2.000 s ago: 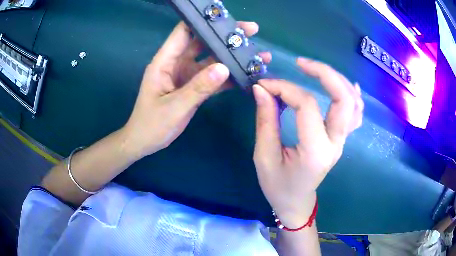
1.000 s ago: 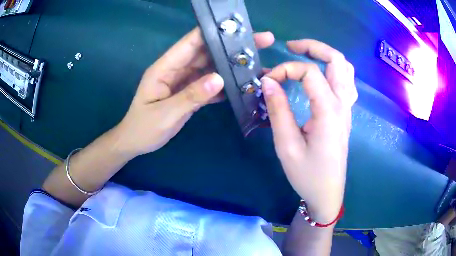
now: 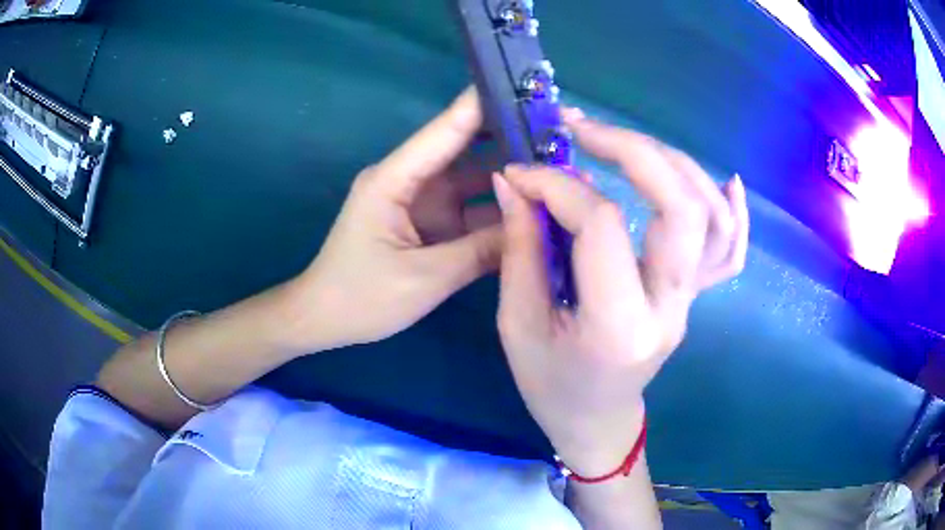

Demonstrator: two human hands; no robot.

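A dark grey fixture bar (image 3: 494, 64) is held above the green mat, its top end cut off by the upper edge of the picture. Small round modules (image 3: 536, 85) with amber centres and silvery tabs sit along it. My left hand (image 3: 389, 243) holds the bar from the left and behind; some of its fingers are hidden. My right hand (image 3: 611, 269) is at the lower part of the bar, thumb and index finger at its face, covering part of it. Whether a module is pinched there cannot be told.
Another fixture bar (image 3: 842, 164) lies at the right beside the bright purple light (image 3: 881, 197). A white frame fixture (image 3: 52, 150) lies at the left. Two tiny whitish parts (image 3: 178, 126) lie on the green mat (image 3: 249, 176). Part of a person's pale clothing (image 3: 845, 509) shows at bottom right.
The held bar has shifted right and turned more edge-on. My left hand has moved right with it; my right hand has moved left over its lower part. The bar by the light has moved further into the glow.
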